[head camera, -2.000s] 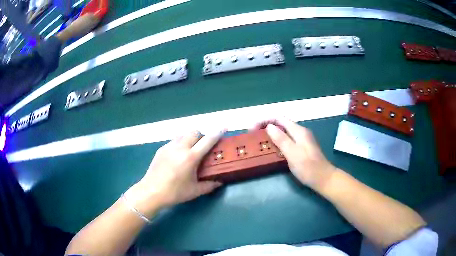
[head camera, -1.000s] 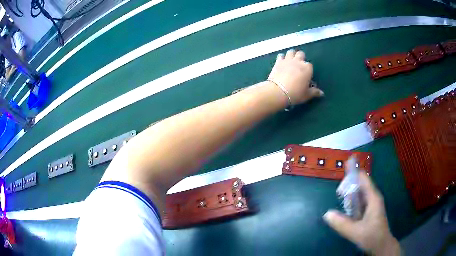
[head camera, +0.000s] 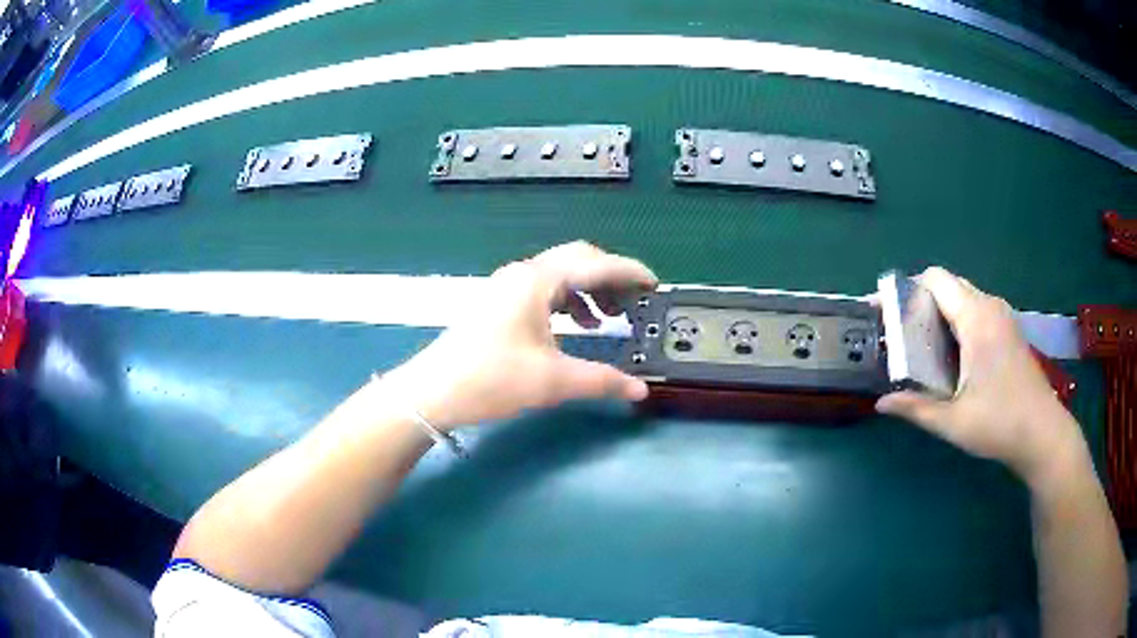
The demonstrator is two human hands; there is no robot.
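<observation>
A dark grey fixture plate with four round recessed parts lies on top of a red fixture base near the belt's front. My left hand has thumb and fingers around the left end of the dark plate. My right hand grips a smooth silver metal plate, tilted up on edge at the right end of the dark plate. The right fingertips are partly hidden behind the metal plate.
Several grey fixture plates lie in a row across the green belt behind. Red fixtures are at the right edge, partly behind my right hand. A long silver-white strip crosses the belt. A blue bin is at upper left.
My left hand has come back from across the belt to the red base, where a dark grey plate now lies on top. My right hand has brought the metal plate to its right end.
</observation>
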